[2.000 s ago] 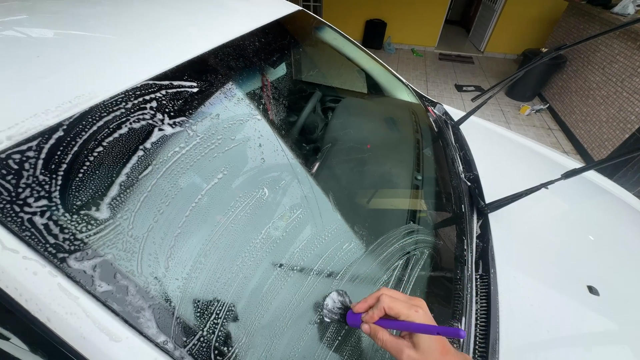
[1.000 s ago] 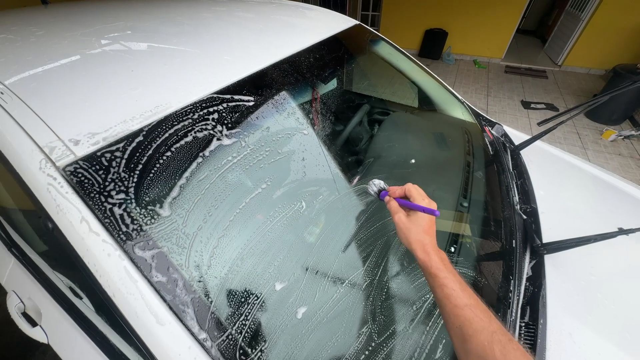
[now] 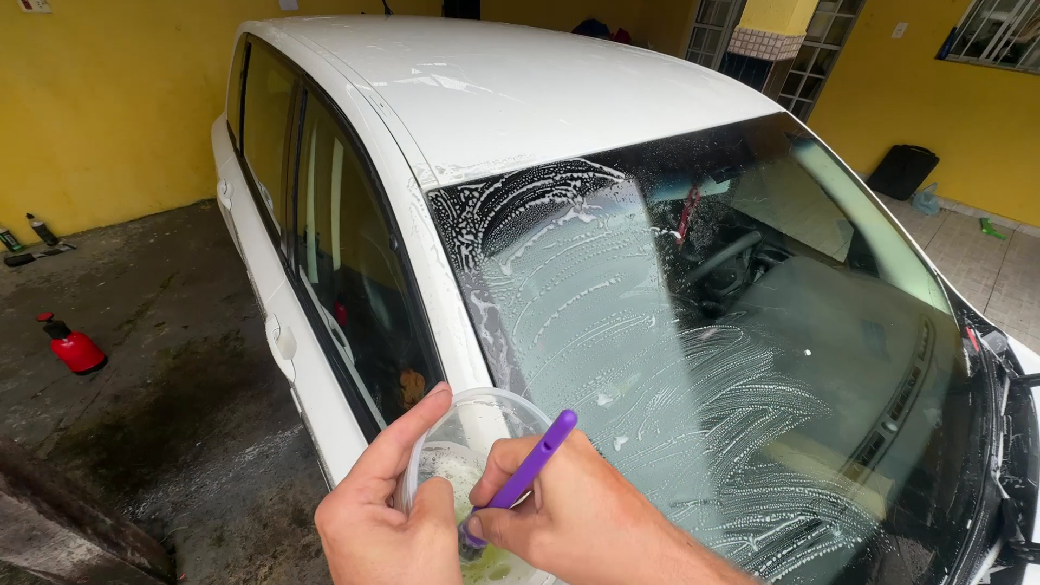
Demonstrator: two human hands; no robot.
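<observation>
My left hand (image 3: pixel 394 496) grips the rim of a clear plastic tub (image 3: pixel 496 400) that holds foamy, yellowish-green liquid. Between the fingers of my right hand (image 3: pixel 561 504) is a purple-handled brush (image 3: pixel 532 463), slanted down into the tub; its bristle end is low in the liquid and mostly hidden. Beyond both hands lies the windshield (image 3: pixel 601 325) of a white car, streaked with curved lines of suds from the upper left corner to the lower middle.
The car's white roof (image 3: pixel 552 89) and side door (image 3: pixel 284 341) are near. A red pump sprayer (image 3: pixel 77 349) and dark bottles (image 3: pixel 41 230) stand on the ground at left. Raised wiper arms (image 3: pixel 1025 380) are at the right edge. A black case (image 3: pixel 902 171) leans by the yellow wall.
My right hand has moved the brush from the windshield into the tub. My left hand and the tub have come into view. The view has swung left.
</observation>
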